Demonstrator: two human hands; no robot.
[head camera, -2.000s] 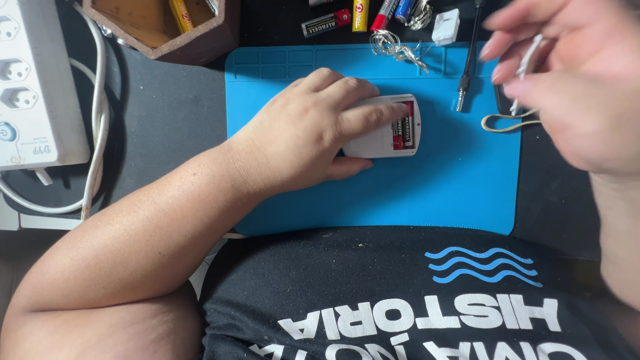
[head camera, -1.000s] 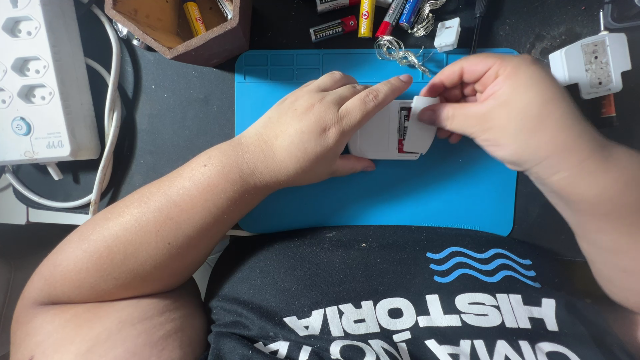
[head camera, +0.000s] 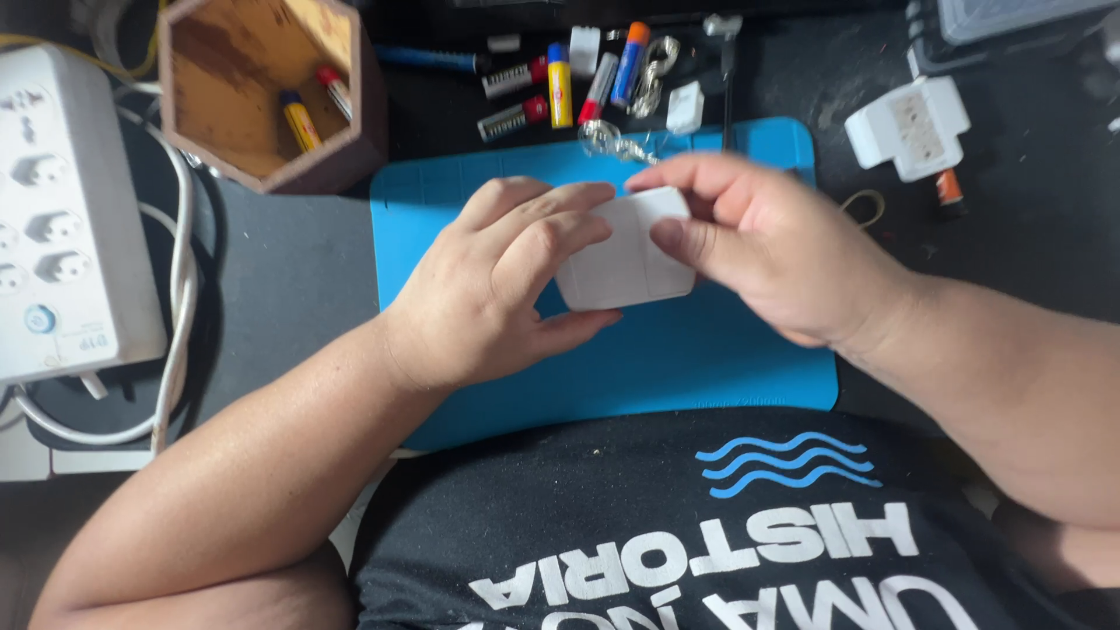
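Both of my hands hold a small white plastic device (head camera: 623, 258) over the blue work mat (head camera: 700, 367). My left hand (head camera: 516, 271) grips its left end, fingers along the far edge and thumb at the near edge. At its right end, my right hand (head camera: 752, 236) has the thumb on the upper face and the fingers around the far corner. A white cover lies over the device's right part, and no batteries show in it. What the device is cannot be told. Beyond the mat lie several loose batteries, among them a yellow one (head camera: 560, 87) and a blue and orange one (head camera: 629, 66).
A hexagonal wooden box (head camera: 262, 175) with batteries inside stands at the back left. A white power strip (head camera: 79, 219) and its cables fill the left side. A white plug adapter (head camera: 914, 127) lies at the right, a metal chain (head camera: 649, 83) behind the mat.
The battery bay, exposed in both earlier frames, is now covered. My right hand has come in from the right and now holds the device, which is tilted from its earlier position.
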